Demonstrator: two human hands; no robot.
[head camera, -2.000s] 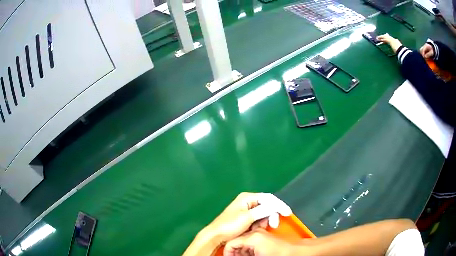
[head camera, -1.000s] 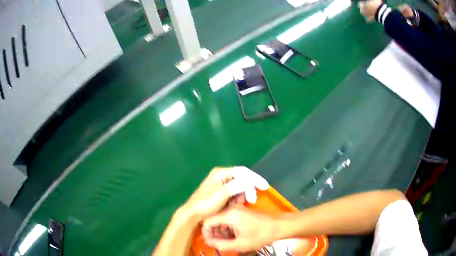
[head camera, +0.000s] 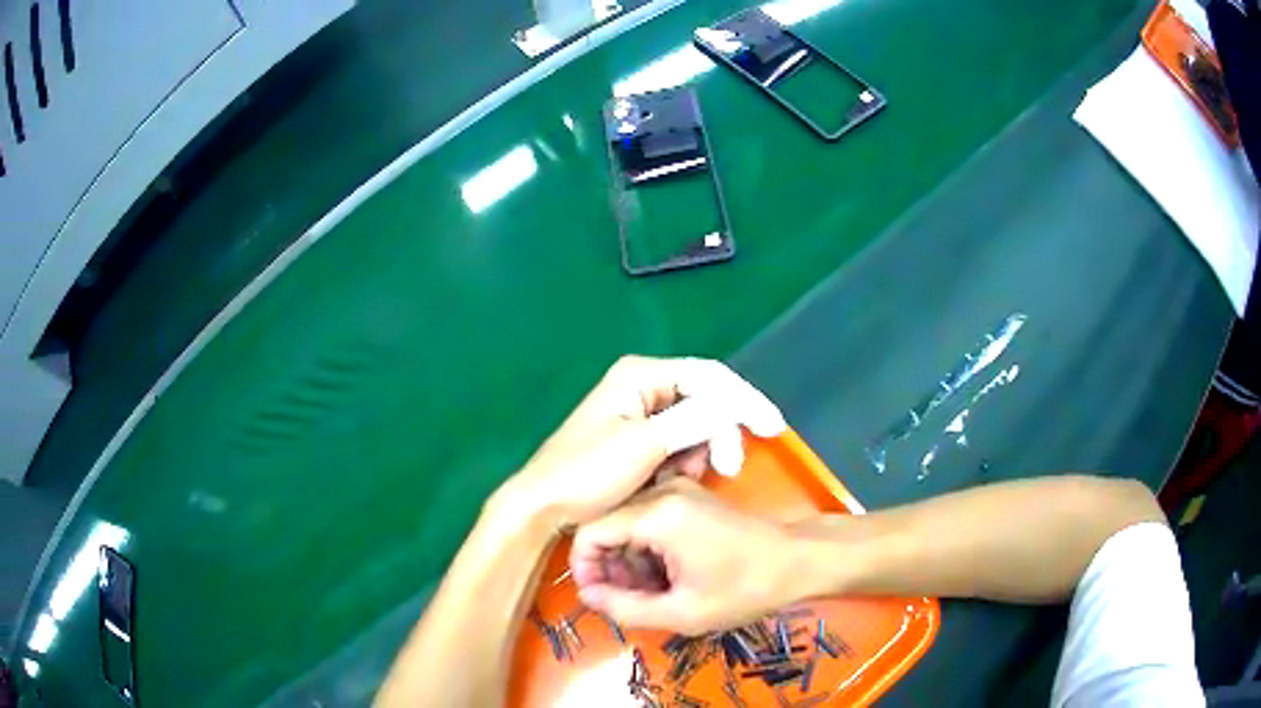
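My left hand (head camera: 609, 436), with white finger cots on its fingertips, is over the far end of the orange parts tray (head camera: 878, 639). My right hand (head camera: 705, 560) is just below it, with its fingers curled in and partly under the left hand. The two hands overlap, so the fingertips and anything between them are hidden. Many loose dark side keys (head camera: 754, 650) lie in the near part of the tray.
Phone middle frames lie on the glossy green conveyor belt (head camera: 456, 318): one ahead (head camera: 669, 180), one beyond it (head camera: 791, 72), one far left (head camera: 118, 622). Clear strips (head camera: 954, 387) lie on the bench right. White paper (head camera: 1175, 166) and another orange tray (head camera: 1192, 62) are upper right.
The view has tilted down, so more of the tray and its loose keys shows. The neighbour's hands have left the picture. My hands stay together over the tray.
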